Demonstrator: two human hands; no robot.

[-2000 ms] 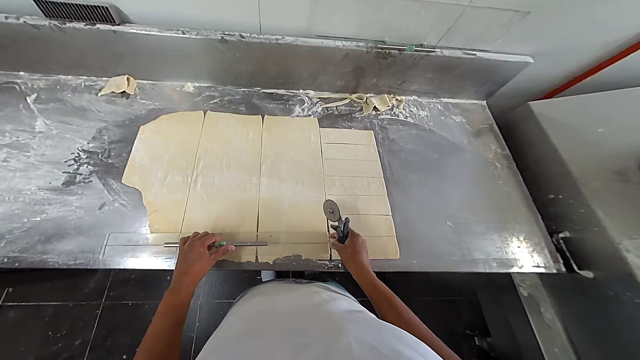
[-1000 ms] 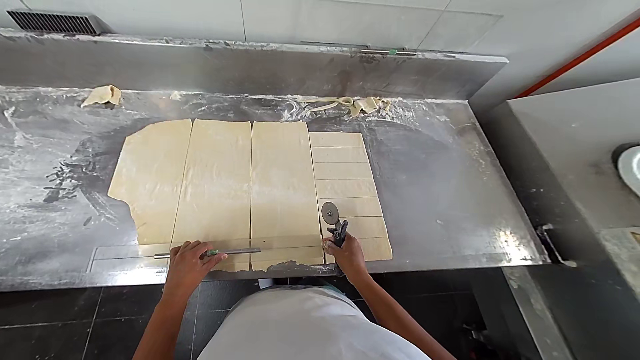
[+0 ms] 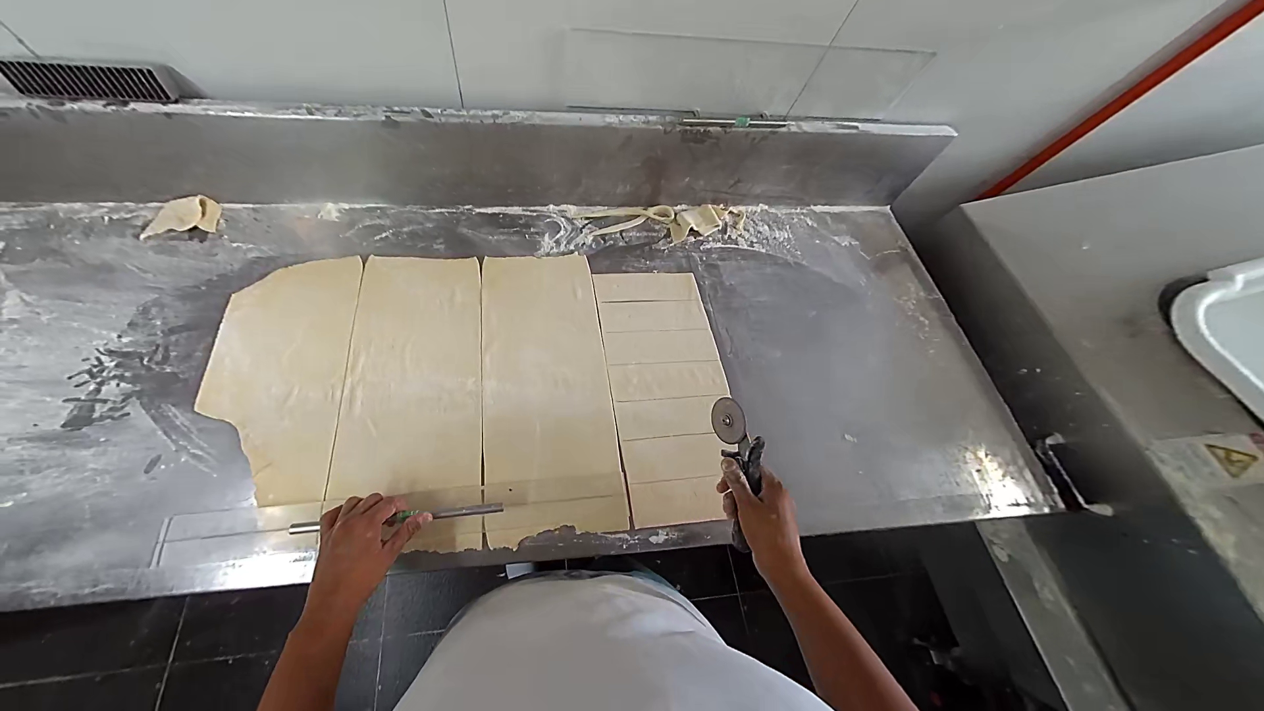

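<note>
My left hand (image 3: 363, 548) is closed around a thin metal rod handle (image 3: 472, 511) on a clear flat plate (image 3: 212, 525), which lies over the near end of the dough. In my right hand (image 3: 760, 509) is a wheel cutter (image 3: 729, 422) with a dark handle; its round blade is at the right edge of the dough. A flat sheet of pale dough (image 3: 543, 385) lies on the metal worktop, parted by long cuts into wide panels. The narrower right panel (image 3: 664, 380) bears several crosswise cuts. The near dough edge is ragged.
Dough scraps (image 3: 183, 215) lie at the back left, with more scraps (image 3: 696, 222) at the back middle among flour. A metal backsplash (image 3: 474, 163) runs behind the worktop. Another metal rod (image 3: 736, 122) rests on its ledge. A white basin (image 3: 1224, 326) is at the far right.
My right hand has moved right with the wheel cutter, from near the seam beside the narrow panel to that panel's outer edge. My left hand stays on the rod handle.
</note>
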